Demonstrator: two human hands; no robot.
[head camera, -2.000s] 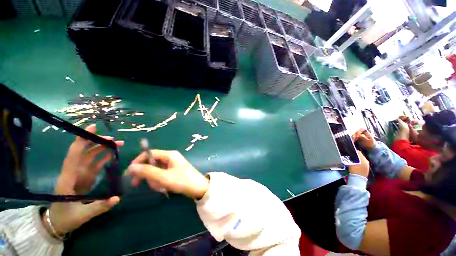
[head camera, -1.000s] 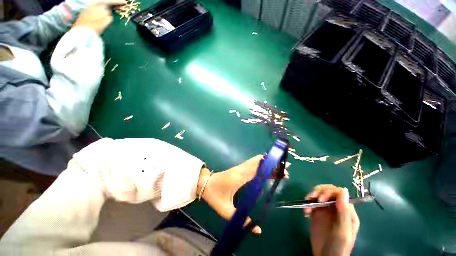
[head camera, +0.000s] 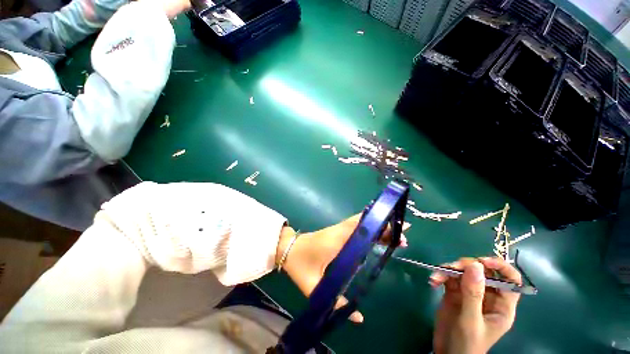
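Note:
My left hand (head camera: 321, 259) holds a dark blue and black phone middle frame (head camera: 345, 269), tilted on edge; the frame hides part of the palm, and its lower end runs to the picture's bottom edge. My right hand (head camera: 476, 297) grips silver tweezers (head camera: 452, 270) between thumb and fingers. The tweezers' thin tip points left and reaches the frame's right side near its upper end. Whether it touches the frame I cannot tell. No strip can be made out at the tip.
A scrap pile (head camera: 376, 153) lies beyond the frame, with pale slivers (head camera: 503, 231) to its right. Stacked black trays (head camera: 511, 117) stand at the upper right, grey slotted trays (head camera: 404, 15) behind. A black parts tray (head camera: 249, 28) is near a coworker's sleeve (head camera: 131, 69) at the left.
The view first swung left, bringing the coworker's sleeve and parts tray in. The frame stays in my left hand. Since a second ago the tweezers' tip has risen toward the frame's upper right side.

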